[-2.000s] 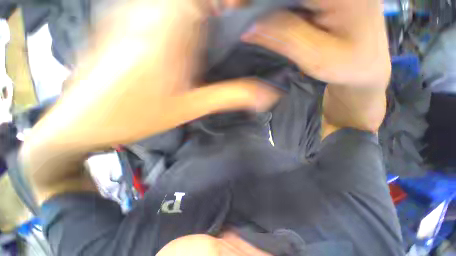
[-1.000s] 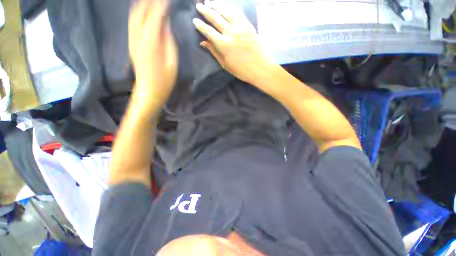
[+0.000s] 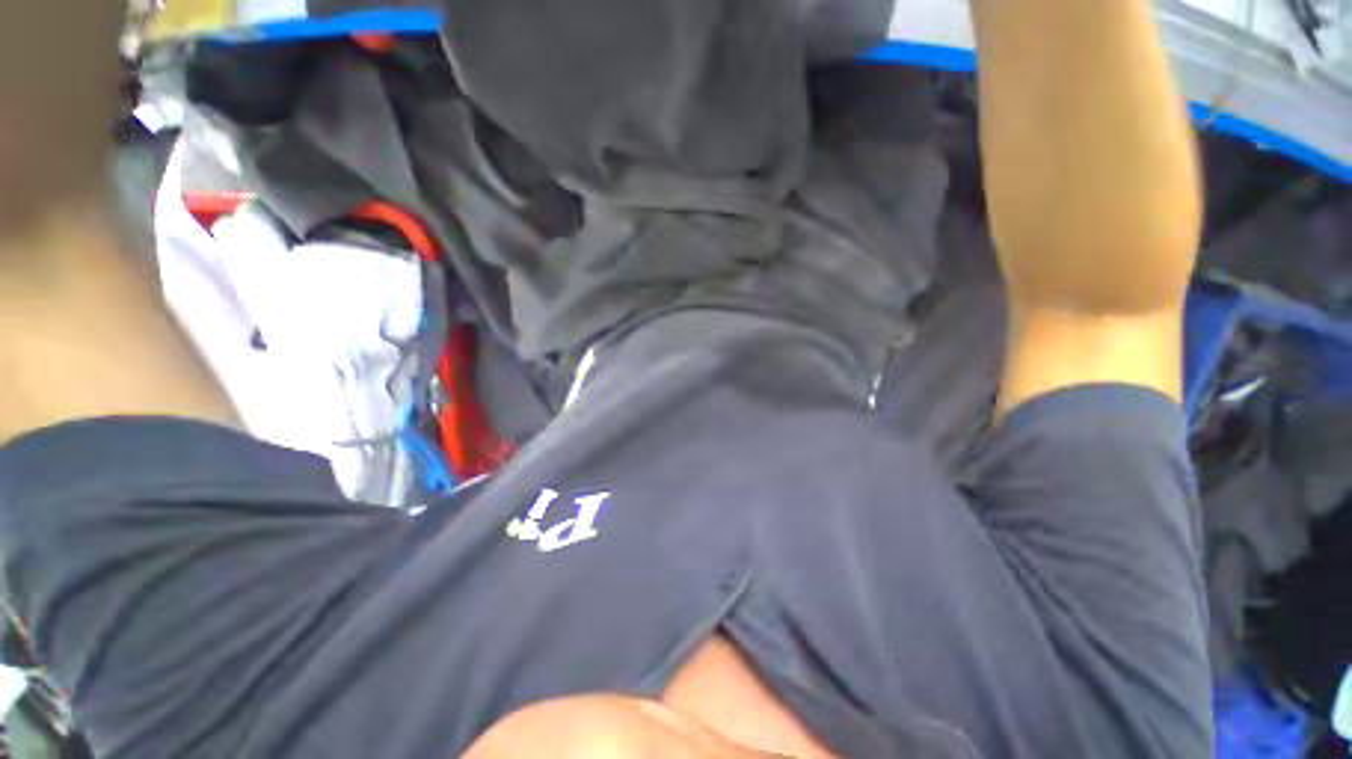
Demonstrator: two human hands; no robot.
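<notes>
A dark grey garment piece (image 3: 638, 89) hangs over the table's front edge and down onto my lap, where it lies crumpled. My left hand is out of the picture; only a blurred left forearm shows at the far left edge. My right hand is cut off by the top edge; only the right forearm shows, reaching up over the table edge to the right of the cloth. Whether either hand touches the cloth cannot be seen.
The pale table edge (image 3: 1260, 74) with blue trim runs across the top. White cloth with red trim (image 3: 319, 319) hangs at lower left. A blue basket (image 3: 1208, 334) and dark cloth (image 3: 1275, 475) are at right, below the table.
Both hands have left the view. My left arm has swung out to the far left, and my right arm has moved up and right. The view has tilted down towards my lap.
</notes>
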